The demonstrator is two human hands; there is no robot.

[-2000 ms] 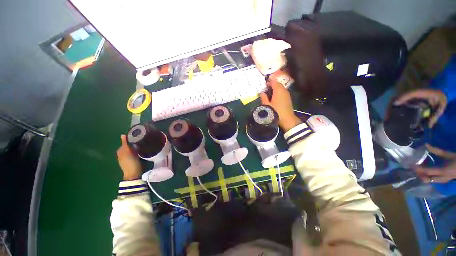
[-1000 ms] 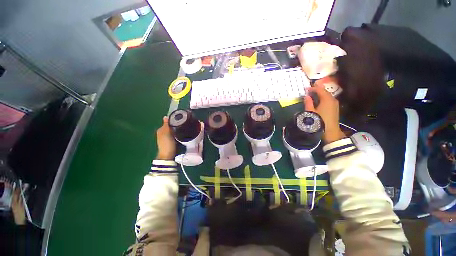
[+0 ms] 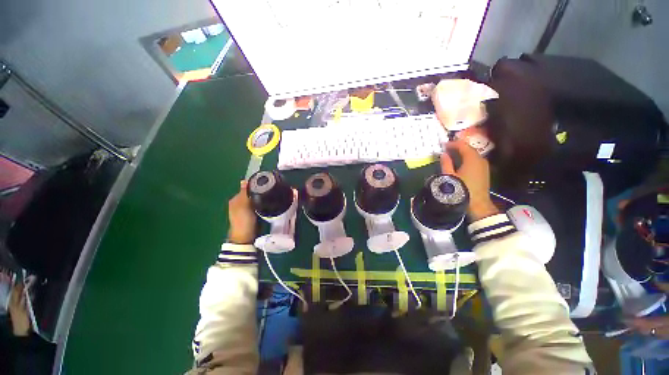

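Four white security cameras with black fronts stand in a row on round white feet: far left (image 3: 276, 210), second (image 3: 325, 212), third (image 3: 378, 207), far right (image 3: 439, 220). A thin white lead runs from each to the front edge. My left hand (image 3: 240, 214) is against the left side of the far-left camera, its fingertips hidden. My right hand (image 3: 469, 176) is behind and right of the far-right camera, its fingers raised near the keyboard's right end. Whether either hand grips a camera cannot be told.
Behind the row are a white keyboard (image 3: 359, 143), yellow tape roll (image 3: 263, 139), pale roll (image 3: 280, 108), crumpled pinkish bag (image 3: 462, 104) and bright monitor (image 3: 359, 36). At right are a white mouse (image 3: 532, 233), white strip (image 3: 591, 249), black bulk (image 3: 587, 110) and another person's hand (image 3: 651, 326).
The view has swung left since the first frame, then tilted slightly. Both hands stay beside the outer cameras. The four cameras keep nearly the same row.
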